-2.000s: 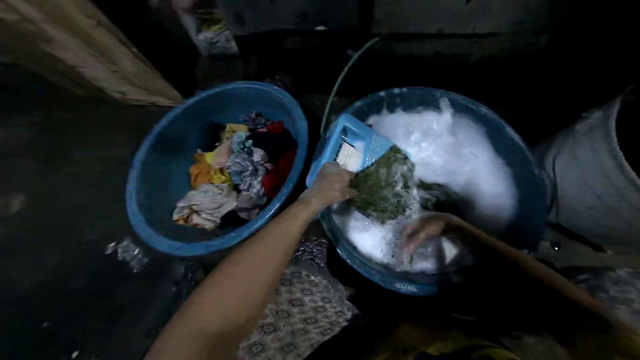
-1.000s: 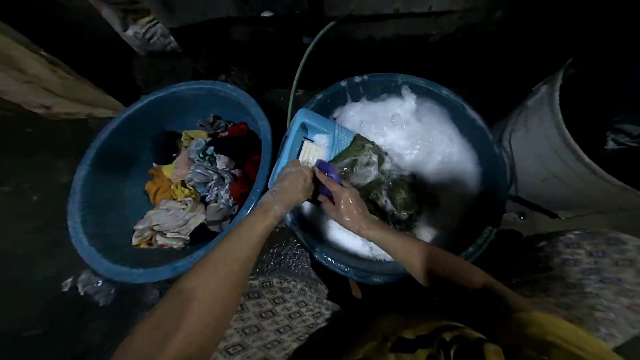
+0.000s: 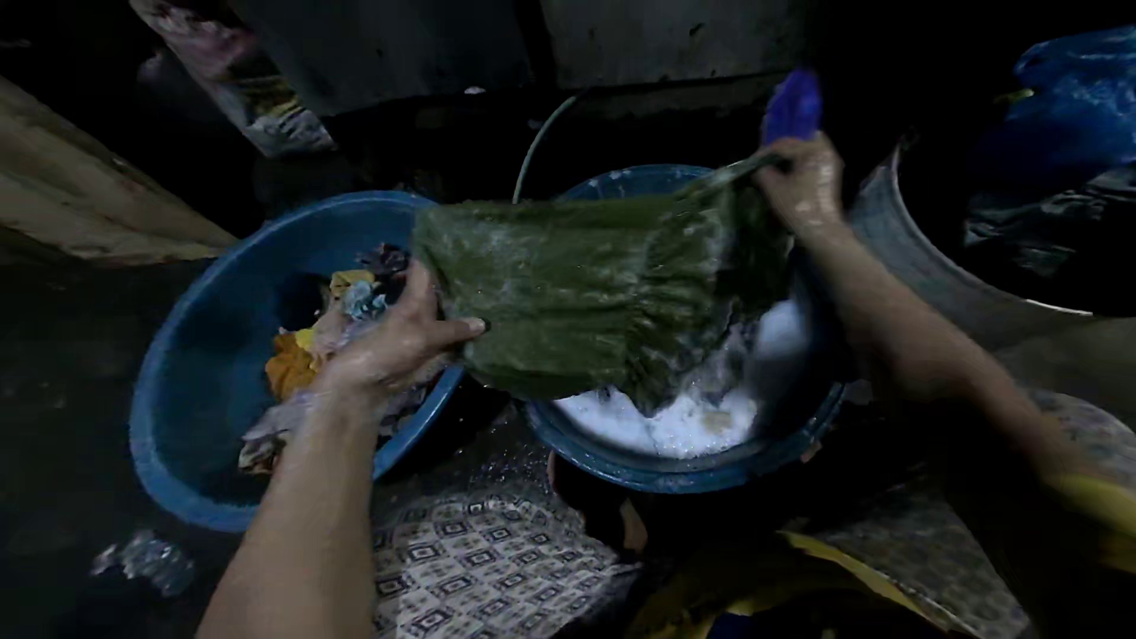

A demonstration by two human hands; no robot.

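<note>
A wet dark green garment (image 3: pixel 568 293) is stretched between my hands above the right blue basin (image 3: pixel 683 479). My left hand (image 3: pixel 399 342) pinches its left edge, over the rim of the left basin. My right hand (image 3: pixel 803 182) grips its upper right corner and also holds a purple item (image 3: pixel 792 106), blurred, perhaps a brush. White suds (image 3: pixel 674 426) fill the part of the right basin that shows below the cloth. The light blue washboard seen earlier is not visible now.
The left blue basin (image 3: pixel 164 373) holds crumpled clothes (image 3: pixel 293 364). A thin hose (image 3: pixel 541 142) runs behind the basins. At the right stands a large pale container (image 3: pixel 941 275), with a blue plastic bag (image 3: pixel 1083 98) beyond it. Crumpled clear plastic (image 3: pixel 146 561) lies at the lower left.
The green garment, bunched in the suds before, is now lifted and spread out. My hands, close together a second ago, have moved far apart, with the purple item raised in my right hand.
</note>
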